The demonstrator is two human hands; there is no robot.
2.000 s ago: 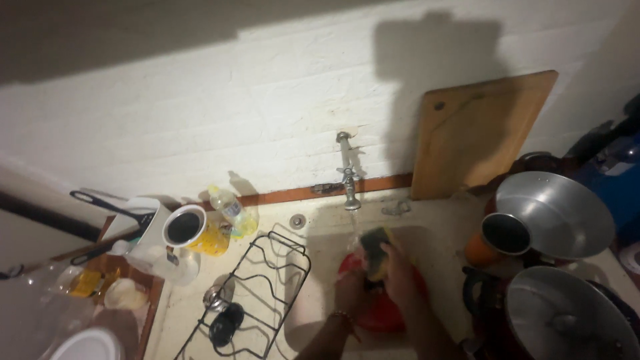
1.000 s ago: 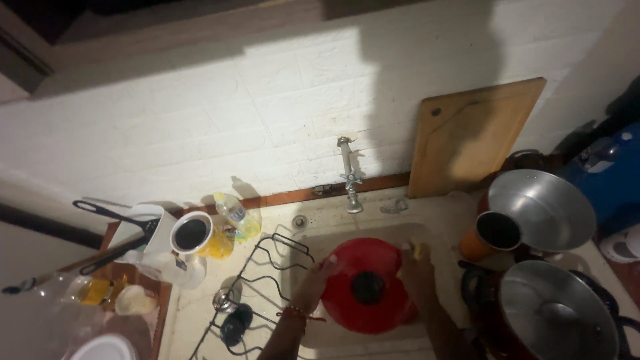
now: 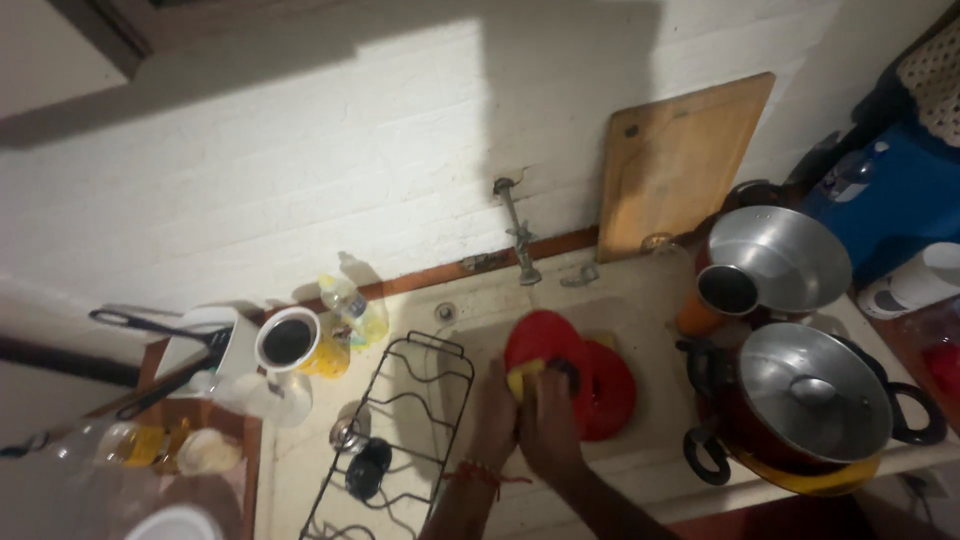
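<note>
A red pot lid (image 3: 544, 341) with a dark knob is held tilted over the sink (image 3: 660, 405). At its left edge is my left hand (image 3: 495, 420), which seems to grip the rim and wears a red string bracelet. My right hand (image 3: 551, 427) is over the lid's near face, its fingers bent against a yellow sponge (image 3: 525, 376); the exact grip is blurred. Another red round piece (image 3: 611, 394) lies lower in the sink, just right of the held lid. Above them the metal faucet (image 3: 523, 247) comes out of the wall.
Left of the sink lie a black wire stove grate (image 3: 371, 405), a yellow cup (image 3: 326, 356) and a plastic bottle (image 3: 356, 311). To the right stand a lidded pot (image 3: 810, 397), an open aluminium pot (image 3: 784, 255) and an orange cup (image 3: 701, 311). A wooden cutting board (image 3: 682, 165) leans on the wall.
The red lid, face-up between both hands a second ago, is now tilted and further left. My right hand has moved left, close to my left hand. A second red piece now shows.
</note>
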